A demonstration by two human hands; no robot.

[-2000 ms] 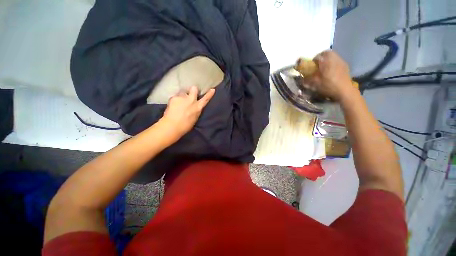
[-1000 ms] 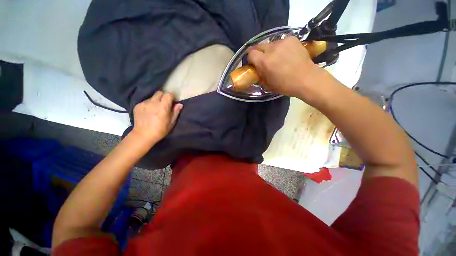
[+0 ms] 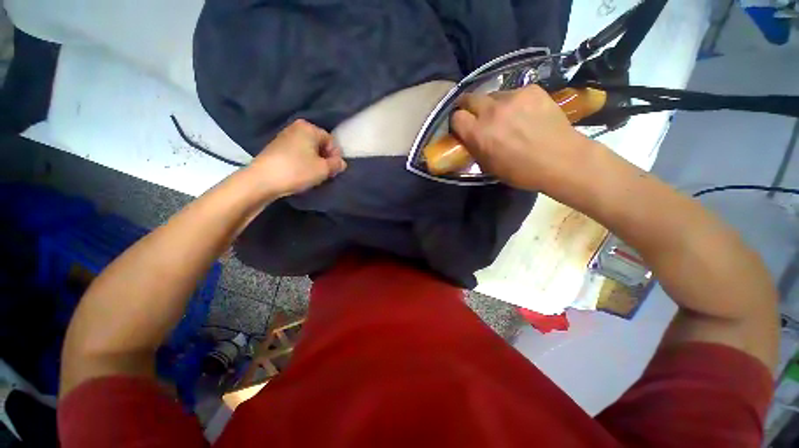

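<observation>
A dark garment [image 3: 298, 66] lies bunched over the white table, with a pale pad [image 3: 385, 127] showing through its curved opening. My right hand [image 3: 517, 131] is closed around the wooden handle of a steam iron [image 3: 482, 96]. The iron's pointed tip rests at the right part of the opening, over the pad and the cloth edge. My left hand [image 3: 302, 157] pinches the garment at the left end of the opening, beside the pad. The iron's underside is hidden.
Black hoses [image 3: 692, 101] run from the iron to the right. A thin black cord [image 3: 197, 149] lies left of the garment. The iron rest [image 3: 624, 262] is at the table's right edge, near a red scrap [image 3: 545, 320]. Blue crates [image 3: 66, 232] stand on the floor at left.
The iron has come from the right onto the garment opening. My left hand has moved off the pad to the opening's left end and now pinches the cloth. The view has shifted.
</observation>
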